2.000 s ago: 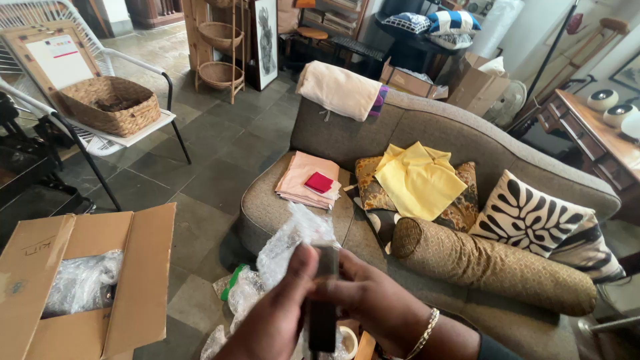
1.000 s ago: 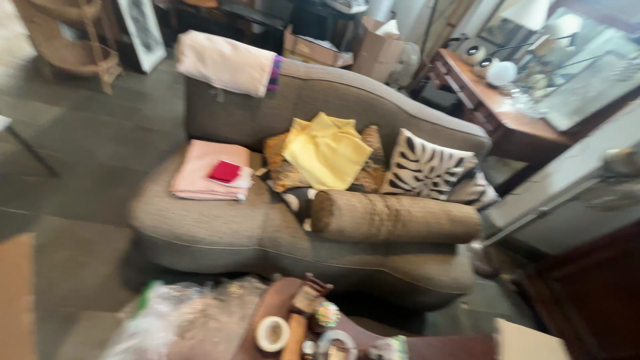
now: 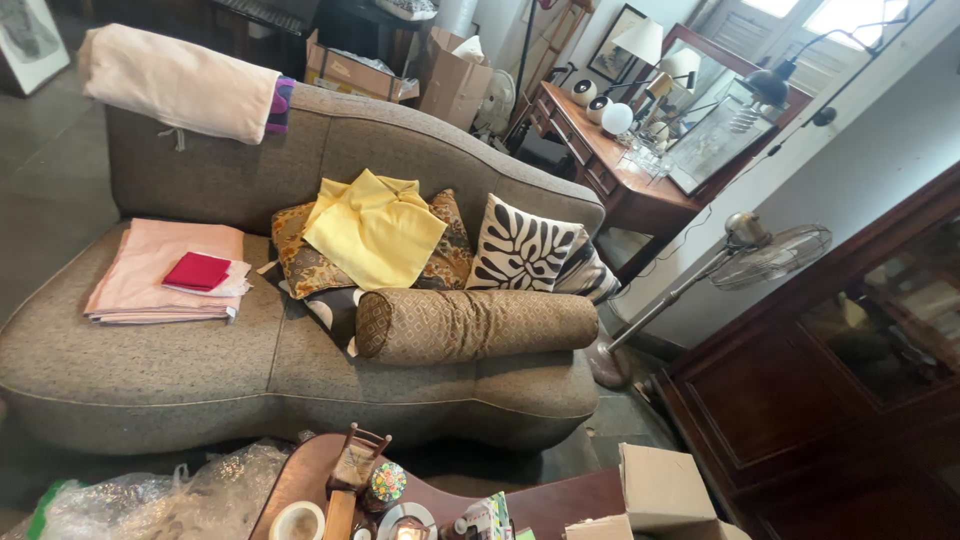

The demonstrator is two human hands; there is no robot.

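Observation:
Neither of my hands shows in the head view now. On the grey upholstered sofa lie folded pink cloths, with a small red folded cloth on top. A yellow cloth is draped over patterned cushions. In front of them rests a brown bolster, beside a black-and-white cushion. A rolled cream cloth hangs over the backrest. On the low wooden table stand a miniature chair, a round pale bowl and a flower-patterned round object.
Clear plastic wrap is heaped at the lower left, beside the table. An open cardboard box is at the lower right. Behind it stand a dark wooden cabinet and a pedestal fan. A wooden desk with lamps is at the back right.
Two seconds ago both hands were in view, holding a dark narrow object; they have left the view, and that object is no longer seen in them. The view has swung to the right.

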